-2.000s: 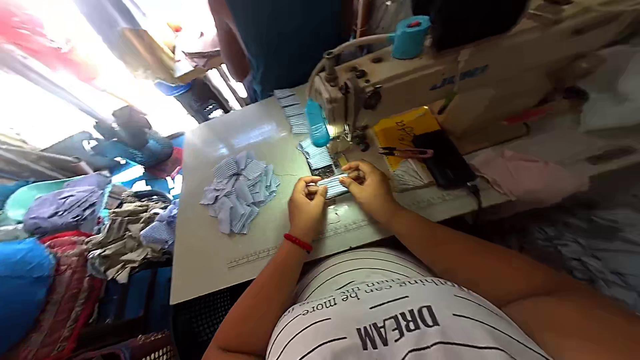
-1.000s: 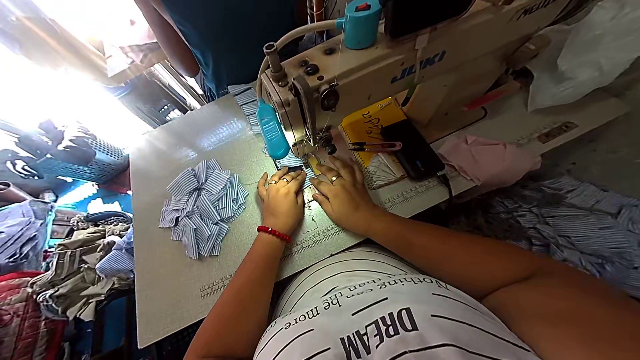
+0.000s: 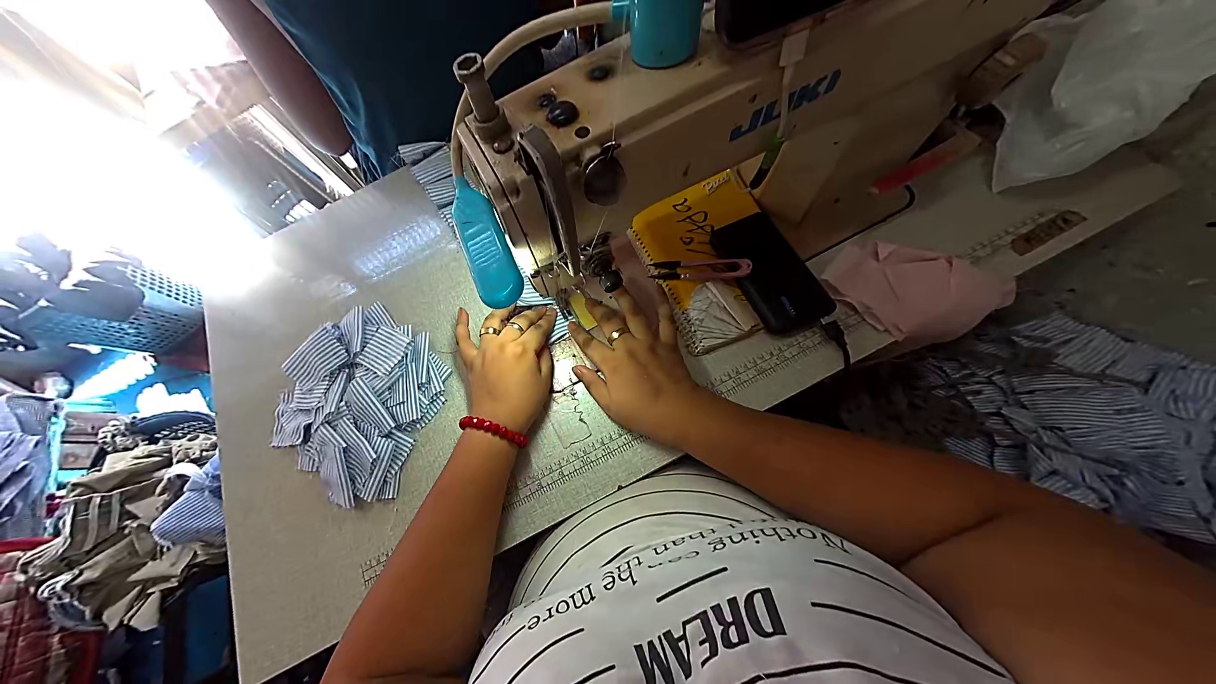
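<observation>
A beige Juki sewing machine (image 3: 684,123) stands on the table, with a turquoise lamp (image 3: 489,252) hanging beside its needle area. Close in front of the presser foot, my left hand (image 3: 508,370) lies palm down with its fingertips on a small blue-and-white striped fabric piece (image 3: 559,326). My right hand (image 3: 641,370) rests flat just right of the needle, fingers spread, near a yellow piece (image 3: 581,310) at the foot. The fabric is mostly hidden under the hands and foot. Left of my left hand is a pile of striped fabric pieces (image 3: 356,404).
A yellow notebook (image 3: 679,223), black phone-like device (image 3: 774,275) with cable and pink-handled thread snips (image 3: 712,270) lie right of the needle. Beyond them is pink cloth (image 3: 917,290). Garments (image 3: 123,532) are heaped at left, striped cloth (image 3: 1102,408) at right. Another person stands behind the machine.
Two seconds ago both hands held a small striped piece up in front of the needle; now they lie flat at the presser foot. The view has shifted closer to the machine.
</observation>
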